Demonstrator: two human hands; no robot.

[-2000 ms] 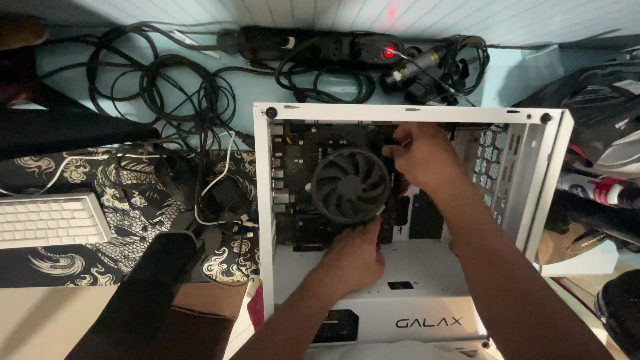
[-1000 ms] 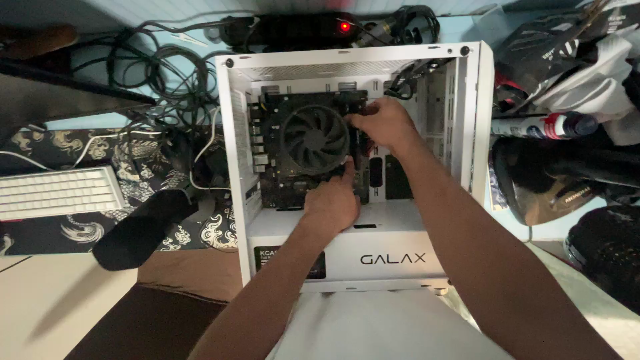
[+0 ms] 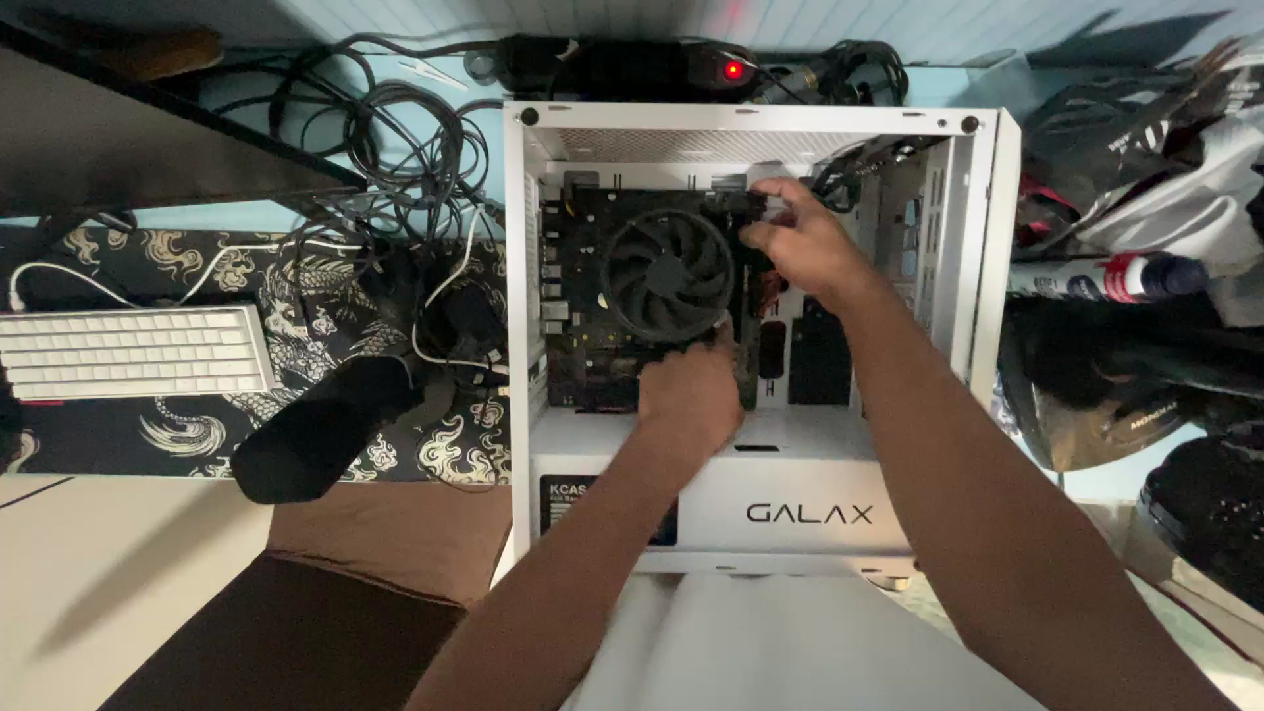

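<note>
A white Galax computer case (image 3: 810, 563) lies with its side panel off, a dark motherboard (image 3: 592, 370) inside it. A round black CPU cooler fan (image 3: 668, 276) sits on the board. My left hand (image 3: 691, 395) rests at the fan's lower right edge, index finger extended against it, the other fingers curled. My right hand (image 3: 795, 242) is at the board's upper right, thumb and fingers around the edge near a dark part (image 3: 736, 205); whether it grips anything is unclear. Black cables (image 3: 839, 183) run in the case's upper right corner.
Coiled black cables (image 3: 395, 128) and a power strip with a red light (image 3: 622, 67) lie behind the case. To the left are a white keyboard (image 3: 133, 351), a black cylindrical object (image 3: 321, 430) and a monitor (image 3: 148, 128). Bags and a spray can (image 3: 1106, 276) crowd the right side.
My right hand has moved up along the board's right side since a second ago. My left hand stays by the fan's lower edge. The view has shifted.
</note>
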